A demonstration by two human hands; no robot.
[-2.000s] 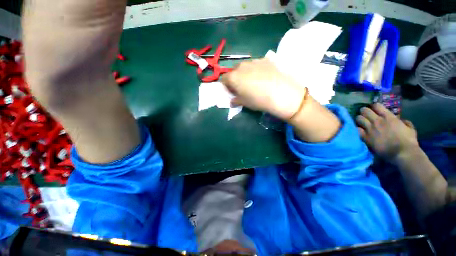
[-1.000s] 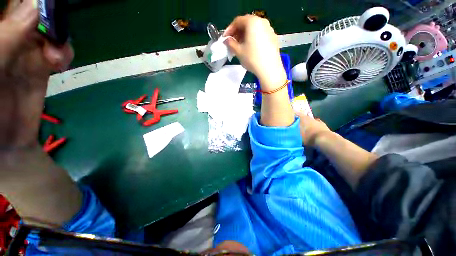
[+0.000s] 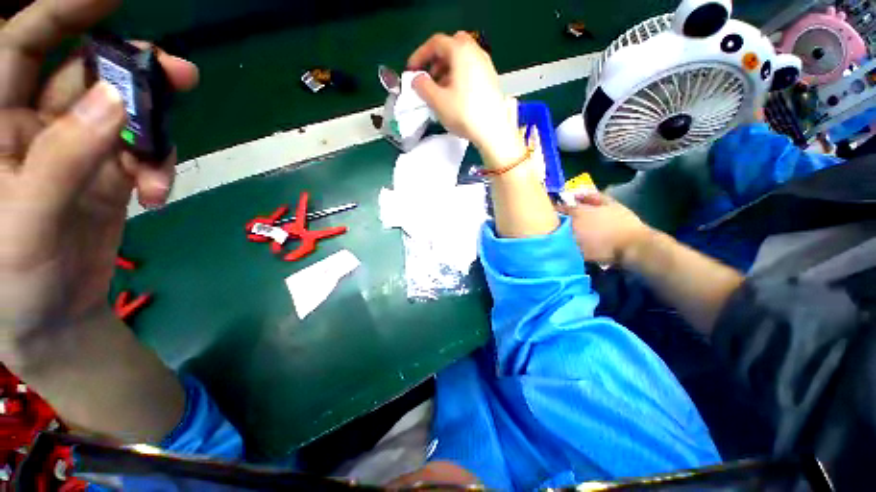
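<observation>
My left hand (image 3: 67,192) is raised at the left and holds a black device housing (image 3: 152,101) with a white and green label between thumb and fingers. My right hand (image 3: 471,96) pinches a white wiping cloth (image 3: 414,104) at the whitish dispenser bottle (image 3: 392,125), whose round silvery top is tilted up. A white wipe (image 3: 321,282) lies flat on the bench. Red clamps (image 3: 300,232) lie behind it beside thin dark tweezers (image 3: 331,210). More white wipes (image 3: 444,211) lie on a clear plastic bag (image 3: 432,282) in front of the bottle.
A blue parts box (image 3: 549,144) stands right of my wrist, beside a panda fan (image 3: 672,91). Another person's hand (image 3: 605,229) is at the right. Red clamps (image 3: 24,413) pile up at lower left. Small dark and gold units (image 3: 317,79) sit on the belt (image 3: 240,72) behind the pale rail.
The view has turned right. My right hand has gone from the wipe on the bench to the bottle with a cloth. The housing in my left hand has come further into view.
</observation>
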